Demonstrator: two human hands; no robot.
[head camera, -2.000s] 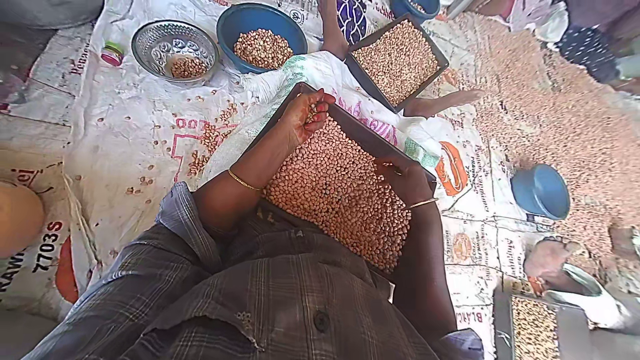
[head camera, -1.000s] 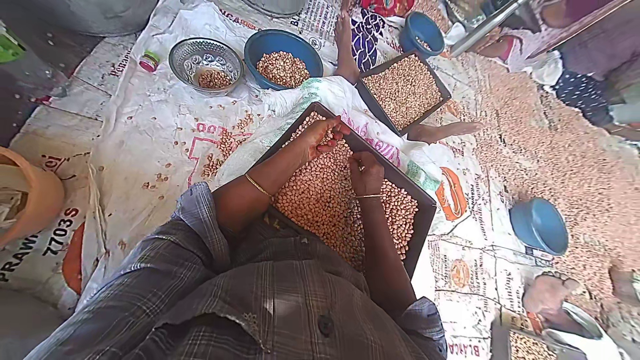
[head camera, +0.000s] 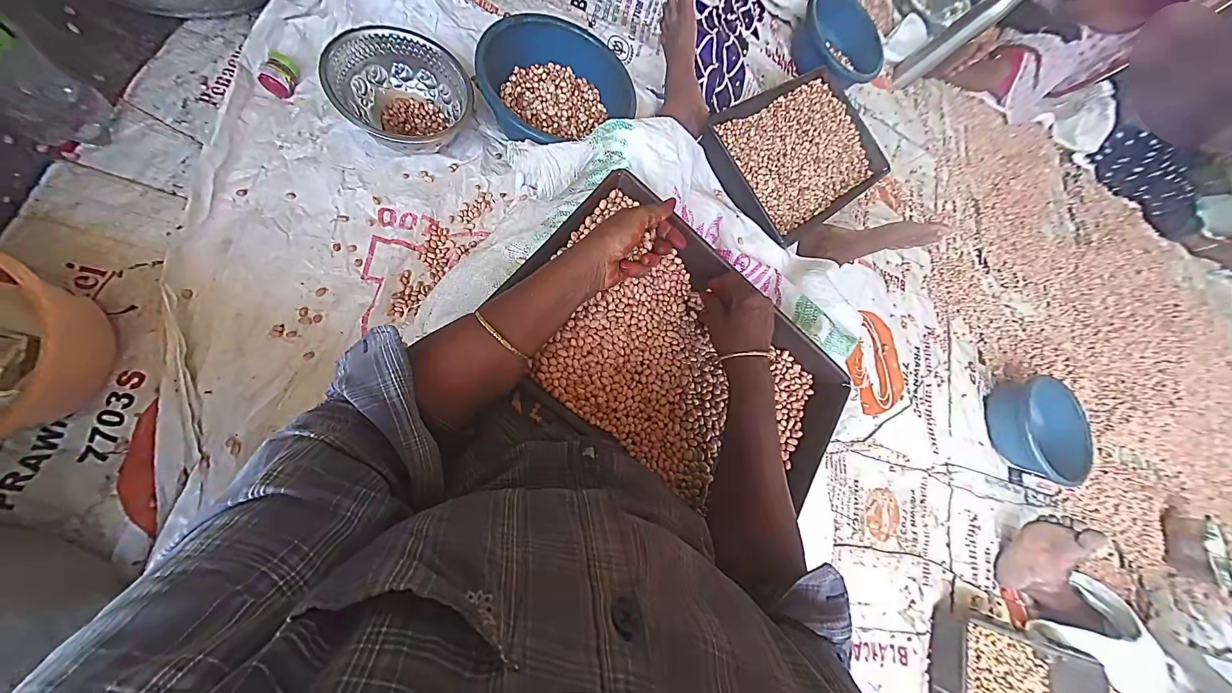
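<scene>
A dark square tray (head camera: 830, 409) full of shelled nuts or beans (head camera: 616, 366) rests tilted on my lap. My left hand (head camera: 643, 241) is over the tray's far part, palm partly turned up, fingers curled, with a few of the nuts or beans in it. My right hand (head camera: 736, 313) lies to the right, close above the heap by the tray's far right wall; its fingers are bent and their tips are mostly hidden, so what it holds does not show. Each wrist wears a thin bangle.
Beyond the tray are a metal bowl (head camera: 351, 58), a blue basin (head camera: 606, 82) and another filled dark tray (head camera: 871, 168) beside a person's feet. Loose pieces lie on the white sacks (head camera: 269, 221). A blue tub (head camera: 1039, 428) stands right, by a wide spread of kernels (head camera: 1136, 366). An orange bucket (head camera: 82, 356) stands left.
Two seconds ago my right hand was at the tray's right edge; by one second ago it had moved inward over the heap. My left hand stays over the far part.
</scene>
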